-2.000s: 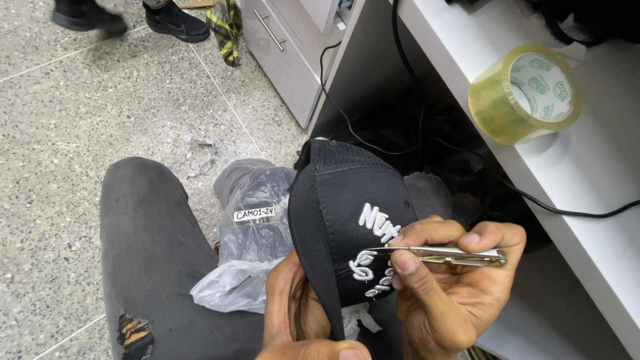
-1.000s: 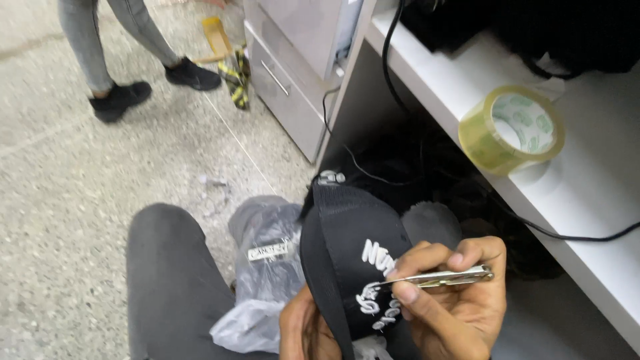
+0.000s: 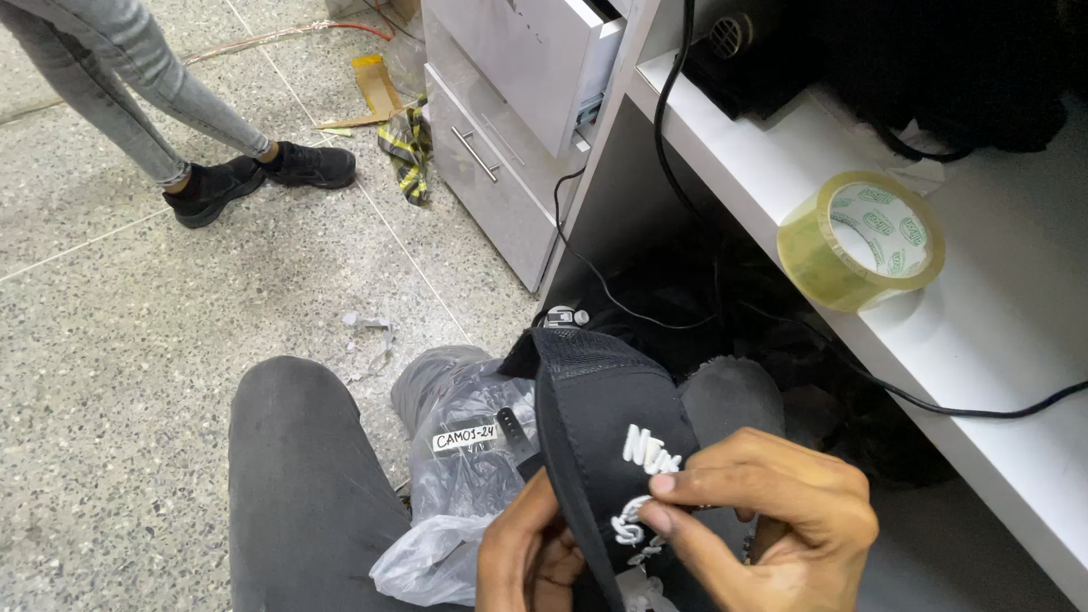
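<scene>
A black cap (image 3: 603, 399) with mesh panels and raised white embroidered lettering (image 3: 650, 450) is tilted above my lap. My left hand (image 3: 527, 548) grips it by the brim from below and the left. The thumb and index fingertips of my right hand (image 3: 765, 518) are pinched together at the lettering; whether a thread or anything else is between them cannot be told. The metal tool seen earlier in this hand is not plainly visible. Beside the cap, between my legs, lies a clear plastic bag (image 3: 467, 484) with a handwritten label.
A roll of clear packing tape (image 3: 858, 242) stands on the white shelf (image 3: 977, 357) at right, near dark fabric. A black cable (image 3: 952, 410) crosses the shelf edge. Grey drawers (image 3: 497, 161), one partly pulled out, stand ahead. A person's legs (image 3: 144, 93) are at upper left.
Earlier my right hand held a slim metal tool at the lettering; now its thumb and index fingertips pinch there instead. The other person's feet have come closer together. The view has shifted.
</scene>
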